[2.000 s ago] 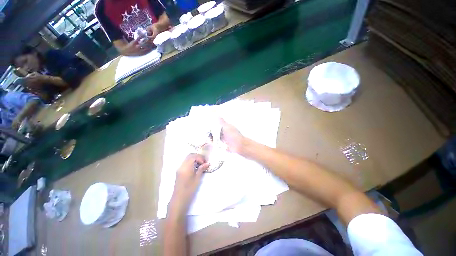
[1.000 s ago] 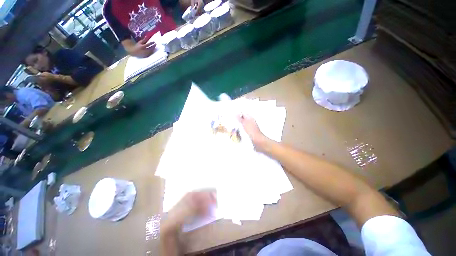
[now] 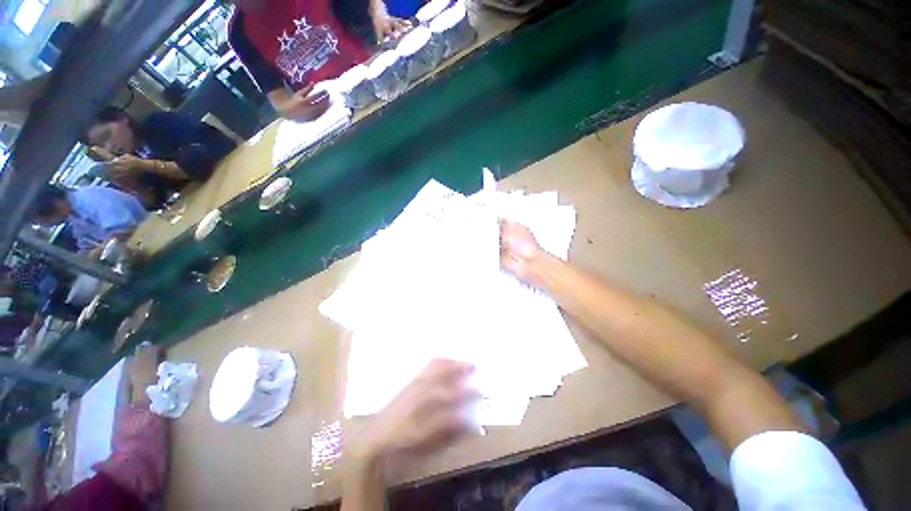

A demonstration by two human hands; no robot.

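White paper sheets [image 3: 440, 299] lie in an uneven fanned stack in front of me, with a top sheet raised or folded at the far side. My left hand [image 3: 432, 404] is blurred over the near edge of the paper; its grip cannot be told. My right hand [image 3: 517, 248] is at the paper's right side, fingers hidden behind or under a sheet. No metal piece shows at my hands. A stack of wrapped pieces [image 3: 687, 150] stands at the right, another [image 3: 250, 387] at the left, with a small wrapped piece [image 3: 173, 389] beyond it.
Cardboard [image 3: 639, 259] covers the bench, with shiny tape patches [image 3: 734, 297]. Beyond it a green conveyor belt [image 3: 400, 190] carries round metal pieces [image 3: 222, 272]. Workers sit across it, one beside a row of wrapped stacks [image 3: 415, 55]. A red sleeve [image 3: 140, 449] reaches in at the lower left.
The metal piece seen between my hands is now covered by white paper. My left hand has moved down to the near edge. A red-sleeved arm has appeared at the lower left.
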